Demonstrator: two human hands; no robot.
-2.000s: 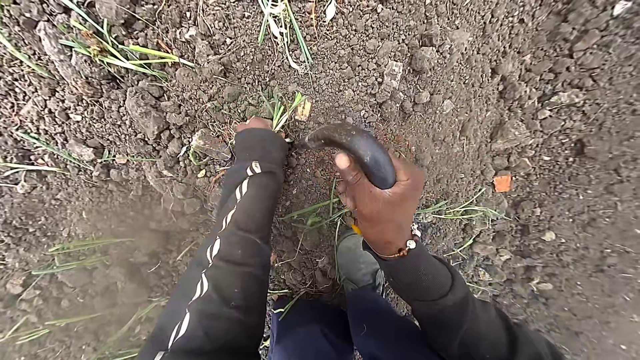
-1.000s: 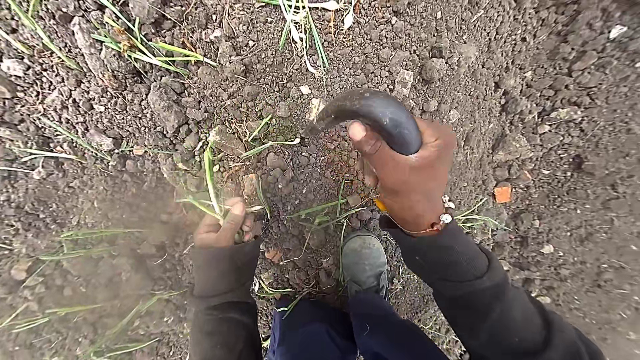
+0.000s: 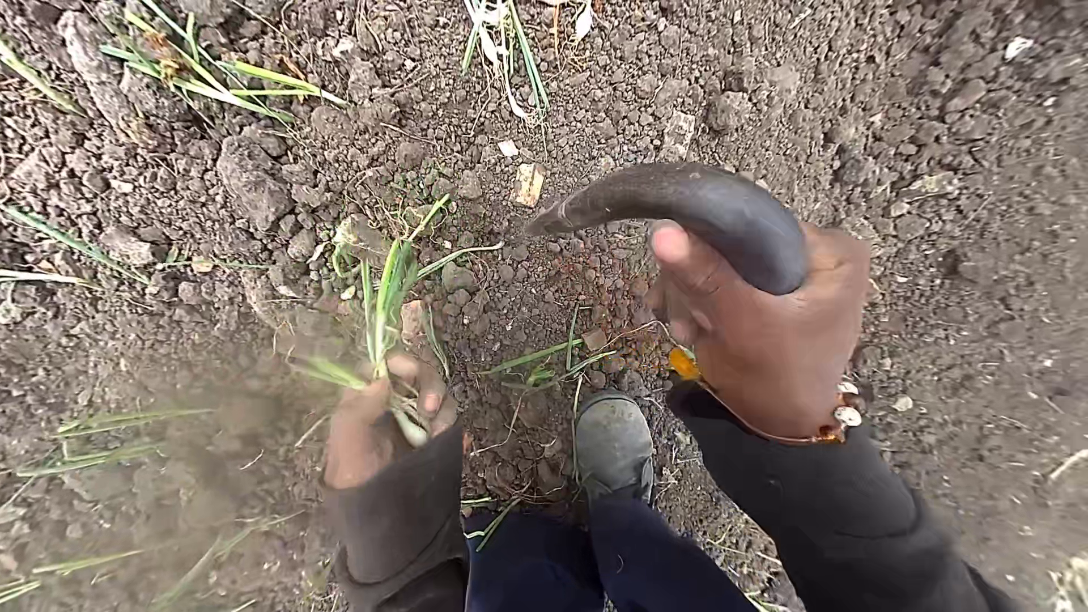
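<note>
My left hand [image 3: 382, 416] holds a small bunch of green onion seedlings [image 3: 389, 293], their leaves pointing up and a white bulb showing below the fingers. My right hand [image 3: 765, 323] grips a dark, curved, horn-like tool [image 3: 688, 200], its pointed tip toward the left, just over the soil. A bracelet with white beads is on the right wrist. Between the hands, a few green seedlings [image 3: 544, 357] lie on the ground.
Cloddy brown soil [image 3: 960, 280] surrounds the hands. More seedlings lie at the top left [image 3: 212, 81], top middle [image 3: 510, 51] and lower left [image 3: 102, 450]. My shoe [image 3: 614, 442] stands at the lower middle, near a small pale chip [image 3: 529, 184] farther up.
My left hand has drawn back from the soil near the tool's tip to the lower left, and seedlings now show in it. The right hand still grips the curved tool.
</note>
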